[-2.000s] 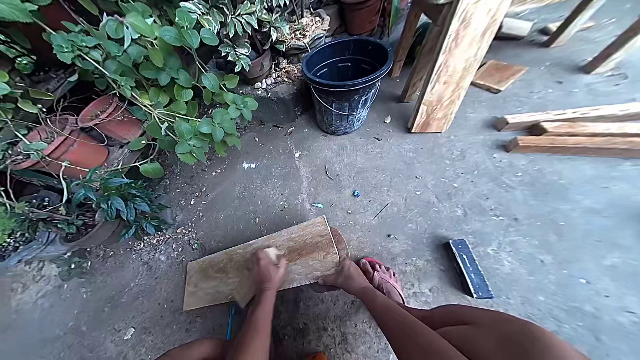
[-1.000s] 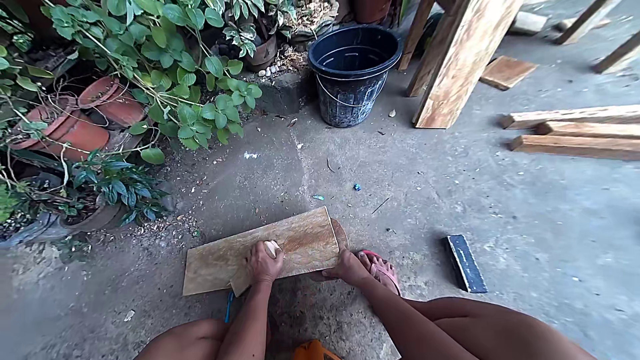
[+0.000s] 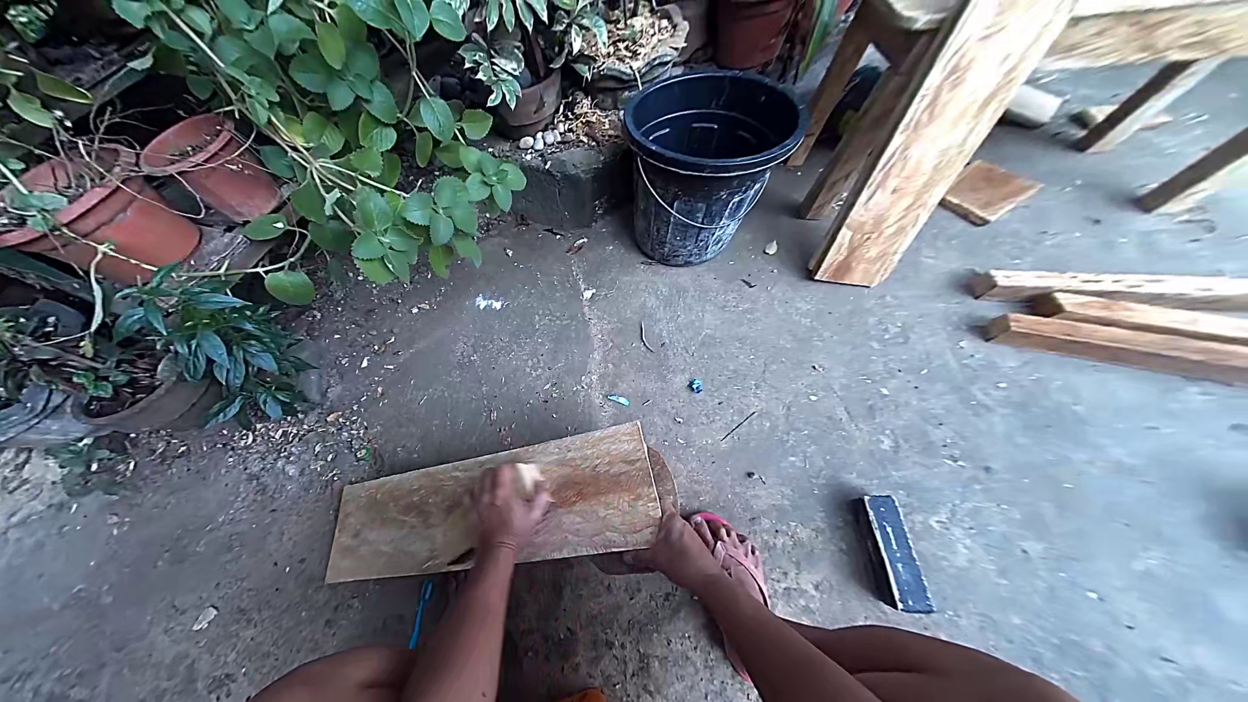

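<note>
A flat wooden board (image 3: 409, 522) lies low in front of me, over my feet, tilted slightly up to the right. On its face, left of the middle, my left hand (image 3: 509, 507) presses a small pale pad or folded sheet (image 3: 528, 478); its exact kind is unclear. My right hand (image 3: 678, 551) grips the board's lower right corner. A rounded brown piece (image 3: 664, 480) sticks out beyond the board's right end, mostly hidden under it. My right foot in a pink flip-flop (image 3: 738, 556) is beside that hand.
A dark block (image 3: 897, 554) lies on the concrete at right. Ahead stand a black bucket (image 3: 697, 195) and a leaning plank (image 3: 936, 146). Wooden bars (image 3: 1121, 341) and a square wood piece (image 3: 990, 192) lie farther right. Leafy plants and clay pots (image 3: 127, 229) line the left.
My left hand has shifted over the board's face between frames, still with the pale thing under its fingers. My right hand keeps its hold at the board's right end.
</note>
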